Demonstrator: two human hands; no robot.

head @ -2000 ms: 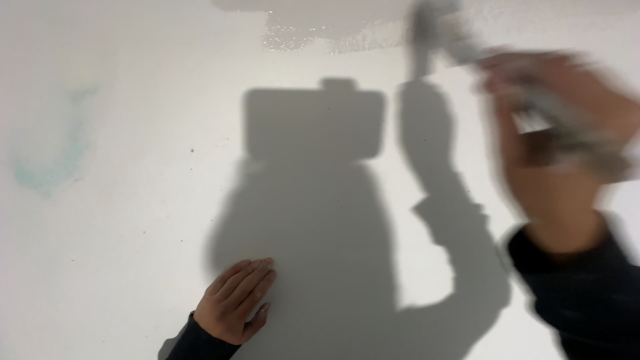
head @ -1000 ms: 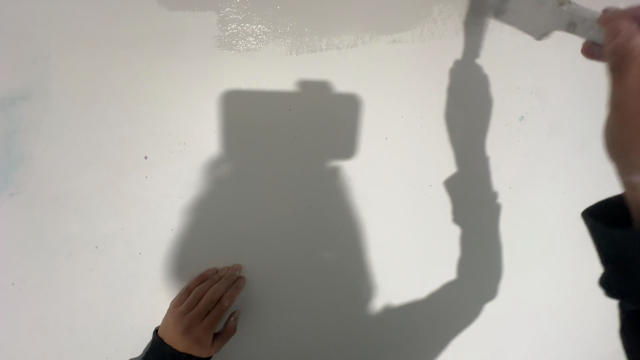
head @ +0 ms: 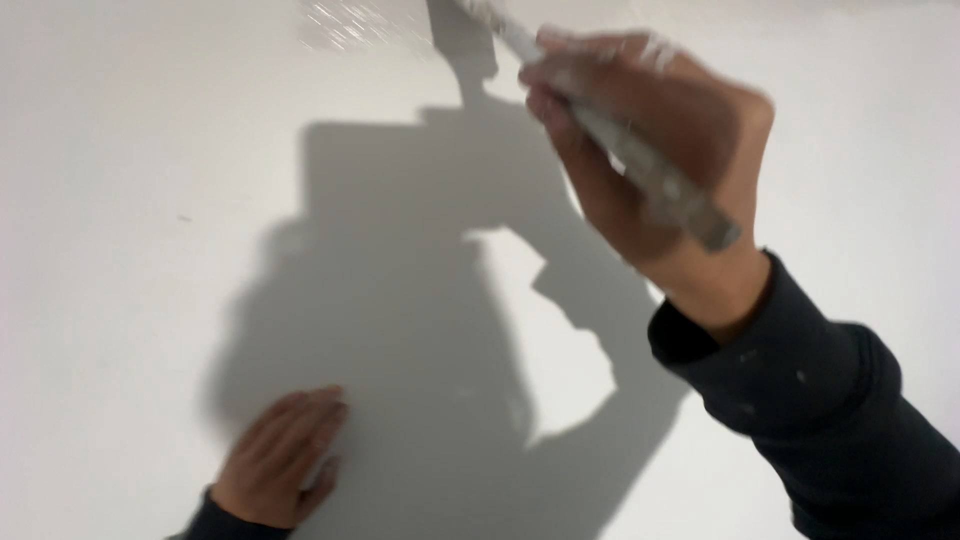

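My right hand [head: 652, 127] grips the long, paint-spotted handle of a paintbrush [head: 637, 161] at the upper right. The brush slants up and left, and its head lies at or past the top edge of the view, partly cut off and blurred. My left hand [head: 285, 454] rests flat on the white surface [head: 105, 322] at the lower left, holding nothing. Wet, glossy light-grey paint [head: 356, 22] shows along the top of the surface, left of the brush.
A large shadow of head, body and raised arm falls across the middle of the surface. A small dark mark [head: 184, 218] shows at the left. My dark sleeve [head: 795, 397] crosses the lower right.
One second ago my right hand with the brush was at the far right edge; now it is farther left, and its shadow meets the head's shadow. My left hand stays on the surface. The view has shifted.
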